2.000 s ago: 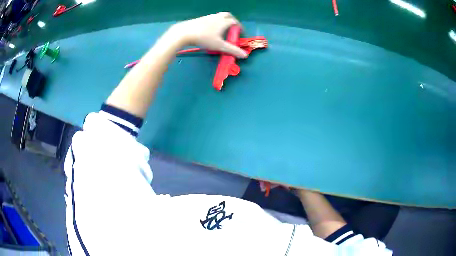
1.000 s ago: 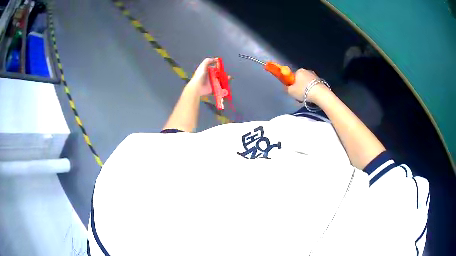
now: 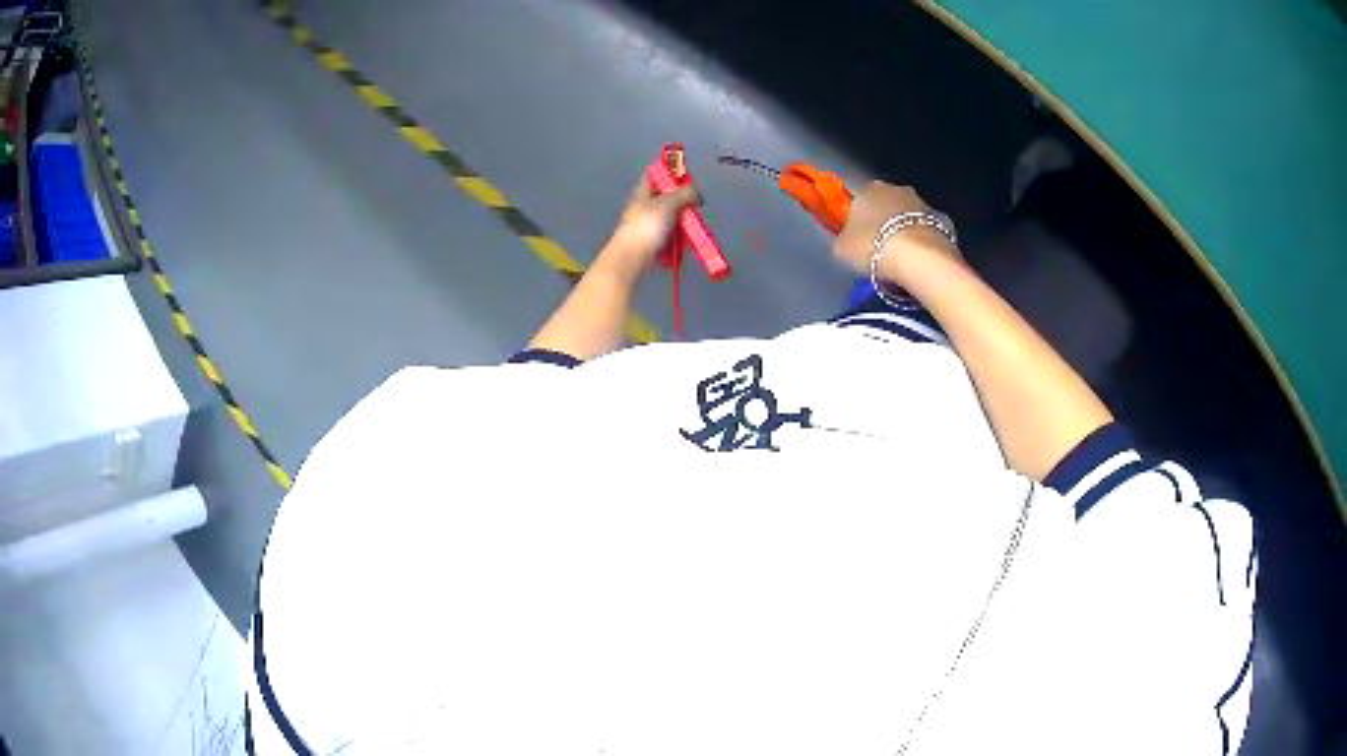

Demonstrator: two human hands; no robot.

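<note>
My left hand (image 3: 646, 225) holds a red clamp (image 3: 702, 241) over the floor, left of the bench edge. The clamp looks forked, with a pale metallic spot at its upper end. A thin red lead (image 3: 678, 301) hangs down from it. My right hand (image 3: 883, 229), with a bracelet on the wrist, grips an orange air blow gun (image 3: 817, 194). Its thin bent nozzle (image 3: 751, 163) points left toward the clamp, with a gap between them. The gun's grip and trigger are mostly hidden by my hand.
The blue-green worktop (image 3: 1182, 118) curves along the right, with a tan edge. Grey floor (image 3: 488, 89) with yellow-black tape (image 3: 421, 138) lies ahead and left. A blue bin (image 3: 70, 200) is at the upper left. White boxes (image 3: 89, 399) and a white roll (image 3: 111, 532) stand at the left.
Since the first frame the view has swung from the worktop to the floor. Since the second, the clamp has turned, its metallic end now up, and moved slightly right, nearer the nozzle.
</note>
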